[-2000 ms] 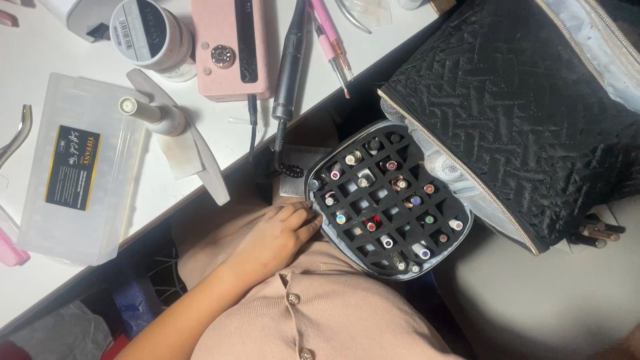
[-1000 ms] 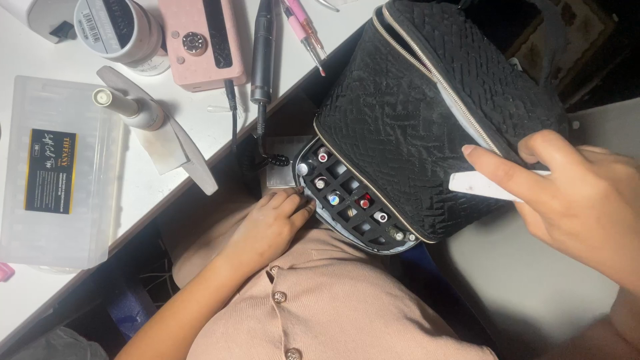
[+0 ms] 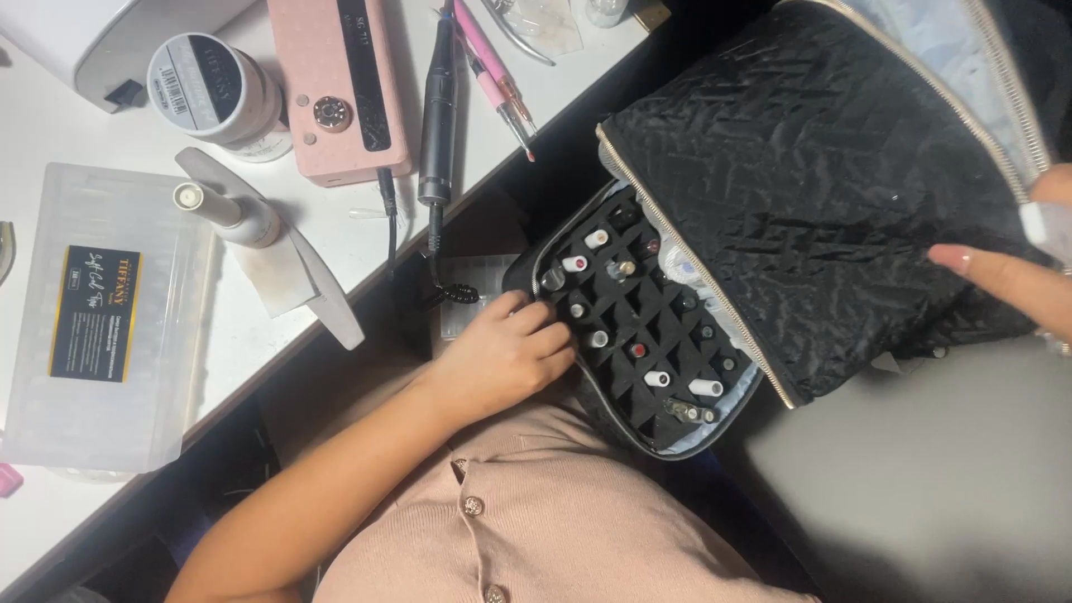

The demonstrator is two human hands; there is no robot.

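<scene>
My left hand [image 3: 502,356] grips the left rim of a black zippered case compartment [image 3: 687,444]. Nail polish bottles [image 3: 639,350] stand in its black divided insert, only their caps well in view. The quilted black lid section [image 3: 779,193] lies open over the insert's right side. At the right edge is my right hand [image 3: 1005,280], partly out of frame, with a white object [image 3: 1047,224] between thumb and fingers and one finger stretched over the black quilted fabric. Above it the gold zipper [image 3: 930,75] is parted, showing pale lining.
On the white table at left are a clear plastic box [image 3: 167,335], a white polish bottle [image 3: 243,219] on a grey nail file [image 3: 331,306], a white jar [image 3: 209,92], a pink nail drill unit [image 3: 335,84], its handpiece [image 3: 437,126] and pink brushes [image 3: 498,79]. A grey seat [image 3: 904,469] is at lower right.
The quilted section has swung back to the right, so more caps show than a second ago. My right hand, out of view two seconds ago, has moved toward the right edge with the white object.
</scene>
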